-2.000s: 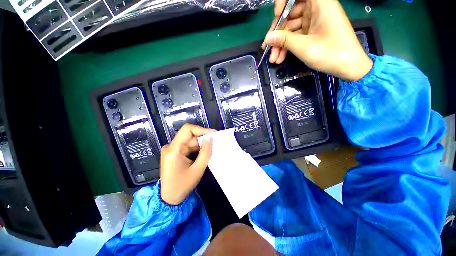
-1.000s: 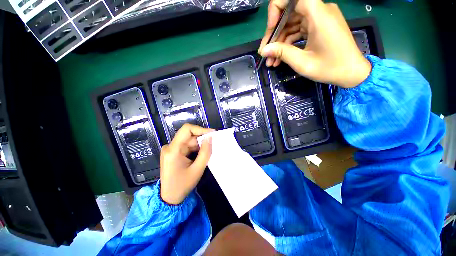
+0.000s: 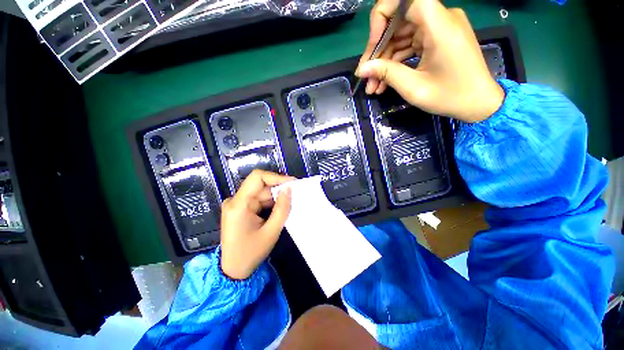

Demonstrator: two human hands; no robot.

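Note:
My right hand [image 3: 427, 65] holds thin metal tweezers [image 3: 388, 37], tip down at the upper right corner of the third phone housing from the left [image 3: 333, 147]. No piece can be made out at the tip. My left hand [image 3: 252, 222] pinches the top of a white release liner strip [image 3: 330, 239], which hangs over the lower edge of the third housing. The black foam tray [image 3: 295, 167] holds a row of dark glossy housings with camera rings at the upper end. My right hand partly covers the fourth housing [image 3: 410, 157]. The housing at the far right is mostly hidden.
The tray lies on a green mat [image 3: 109, 102]. Behind it are crinkled clear plastic wrap [image 3: 301, 7] and a white-and-black die-cut sheet [image 3: 102, 34]. Stacked black trays [image 3: 68, 205] stand at the left. A brown surface [image 3: 445, 232] with a white scrap shows below the tray.
My right hand has tilted and shifted slightly left, and the tweezers stand steeper, their tip still near the third housing's corner. My left hand and the liner have barely moved.

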